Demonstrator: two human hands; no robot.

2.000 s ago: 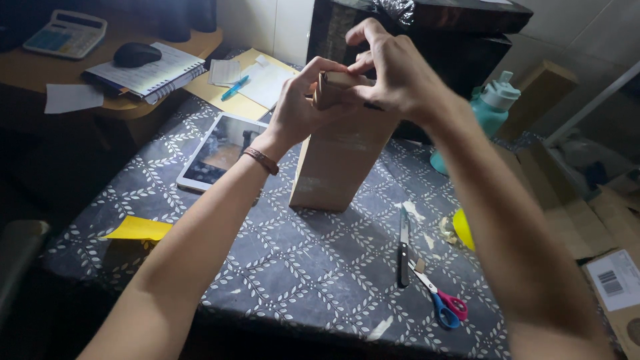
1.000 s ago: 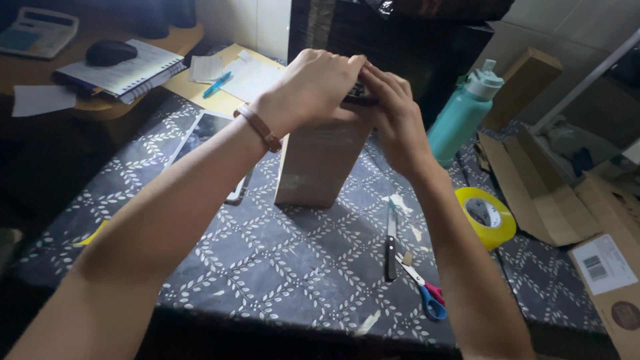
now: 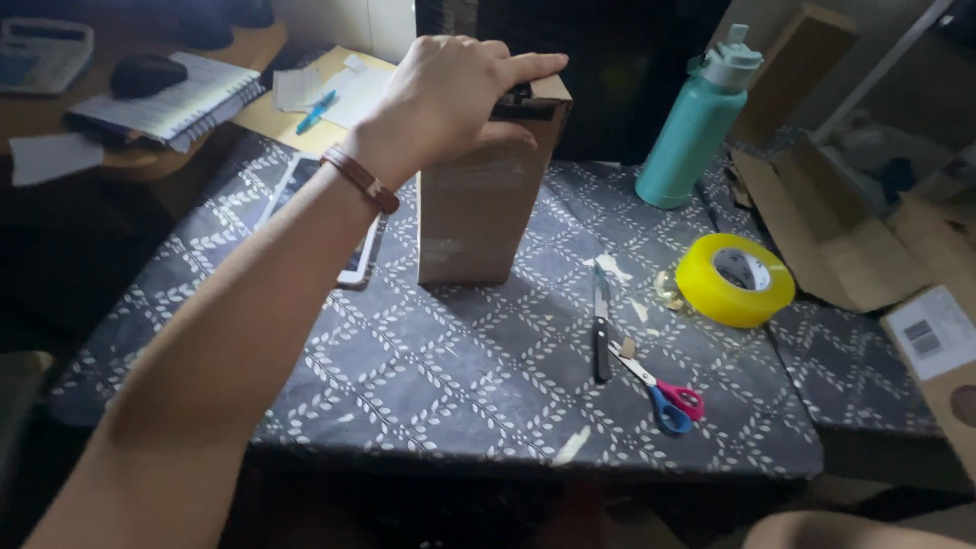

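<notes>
My left hand [image 3: 457,103] lies over the top of a tall cardboard box [image 3: 476,221] that stands upright on the patterned tablecloth, its thumb on the front face and a finger stretched along the top edge. Black tape shows at the box's top. My right hand is out of view; only a bit of skin shows at the bottom right edge. Right of the box lie a knife with a black handle [image 3: 601,351], scissors with pink and blue handles [image 3: 663,393] and a yellow roll of packing tape [image 3: 734,280].
A teal water bottle [image 3: 690,130] stands behind the tape roll. Opened cardboard [image 3: 831,229] lies at the right. Under my left forearm is a white tablet [image 3: 354,276]. Farther left are a blue pen [image 3: 316,112], a spiral notebook [image 3: 164,107] and a black mouse [image 3: 147,76].
My right hand has left the top of the box and gone out of view. My left hand stays on the box top, its fingers now laid across it.
</notes>
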